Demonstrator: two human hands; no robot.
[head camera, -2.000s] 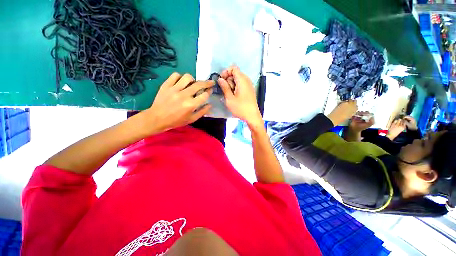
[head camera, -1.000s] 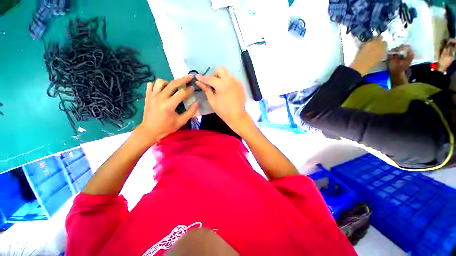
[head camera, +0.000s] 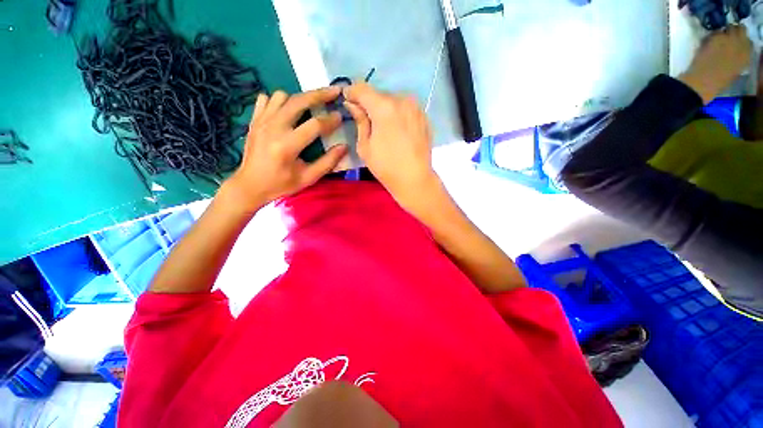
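A small dark piece with a black strap (head camera: 341, 83) bent into a small arch is between my fingertips, over the pale work board (head camera: 360, 42). The strap's thin end sticks out up and to the right. My left hand (head camera: 289, 138) holds the piece from the left, fingers bent. My right hand (head camera: 389, 134) pinches at the strap from the right. My fingers hide most of the piece. The black strap pile (head camera: 167, 100) lies on the green surface left of my hands.
The hammer's black grip (head camera: 463, 84) lies right of my hands. A neighbouring worker's dark sleeve (head camera: 627, 142) and hand are at the right, by dark pieces. A few black straps (head camera: 12, 147) lie far left. Blue crates (head camera: 678, 318) and a blue stool (head camera: 569, 288) stand below the table.
The view has shifted, so the hammer head and the lone blue-grey piece have left the picture. My hands stay together on the small piece; the strap's end shows since one second ago.
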